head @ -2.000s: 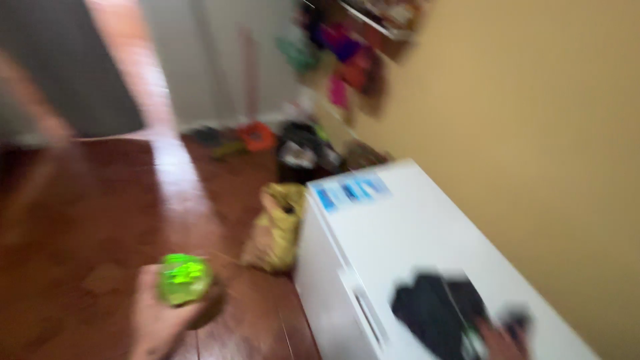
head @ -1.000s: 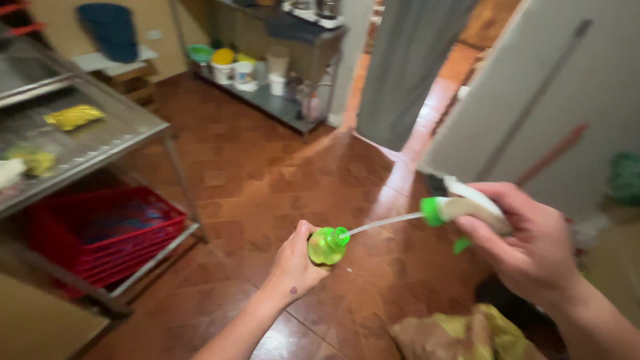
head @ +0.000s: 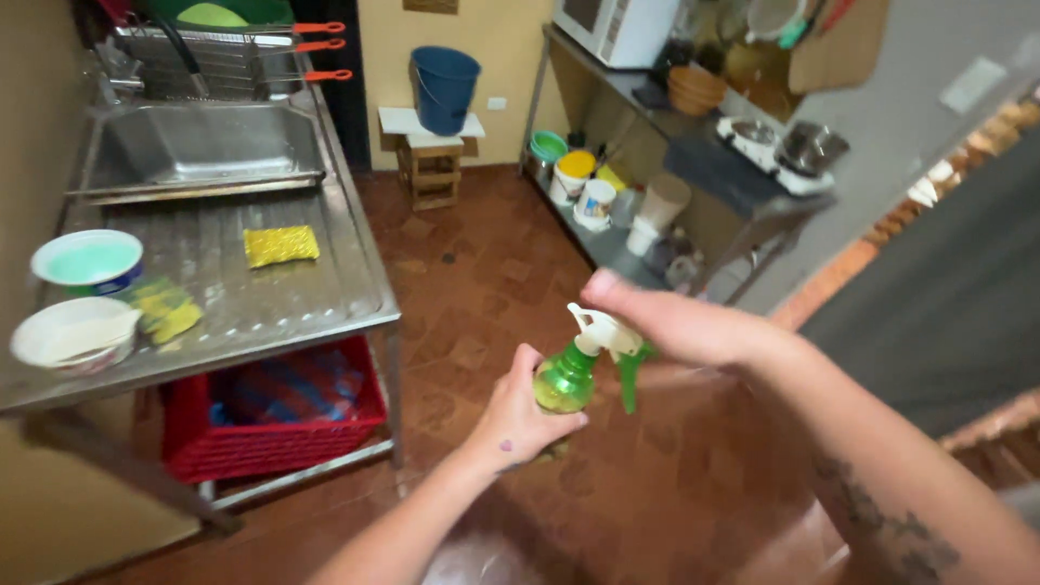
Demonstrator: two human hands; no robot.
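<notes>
My left hand is wrapped around the green translucent body of a spray bottle, which stands roughly upright in front of me. Its white trigger head with a green trigger sits on the bottle's neck. Right behind and above that head is my right hand, blurred, its fingers partly hidden; whether it touches the head or grips it cannot be made out. At the left, a yellow sponge lies on the steel drainboard, with two bowls and a yellow-green cloth nearer the wall.
A steel sink is at the upper left, a red crate under its drainboard. A blue bucket rests on a small stool. Metal shelving with a microwave and tubs stands behind; a grey curtain hangs right.
A second ago my right hand held the sprayer head apart from the bottle, its tube drawn out; now the head is on the neck. The view has swung left toward the sink.
</notes>
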